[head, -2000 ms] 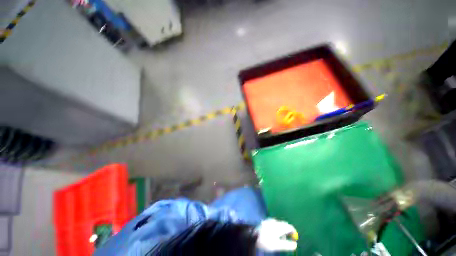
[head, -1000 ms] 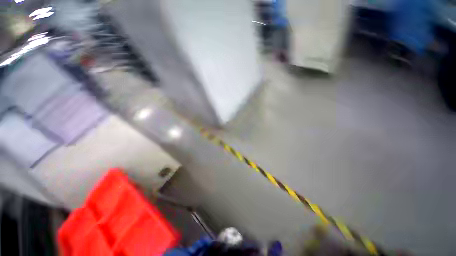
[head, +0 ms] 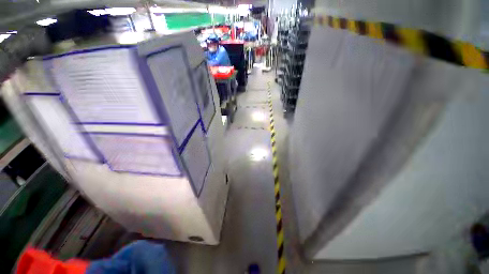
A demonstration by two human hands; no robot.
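Observation:
Neither of my hands shows in the picture. A piece of blue smock (head: 131, 259) shows at the bottom left edge, blurred and cut off; I cannot tell which part of me it covers. A red-orange thing (head: 48, 263), likely a tray or foam sheet, touches it on the left and is also cut off by the bottom edge. What it holds is hidden.
A white cabinet (head: 145, 198) with papers stands at the left, a large grey-white cabinet (head: 370, 160) at the right. Between them runs an aisle with black-yellow floor tape (head: 276, 187). Dark racks (head: 293, 64) and a person in blue (head: 217, 55) are farther off.
The view has swung left and up from the green mat and tote to the aisle. The white-gloved hand seen earlier has left the picture. The red-orange thing now shows only at the bottom left.

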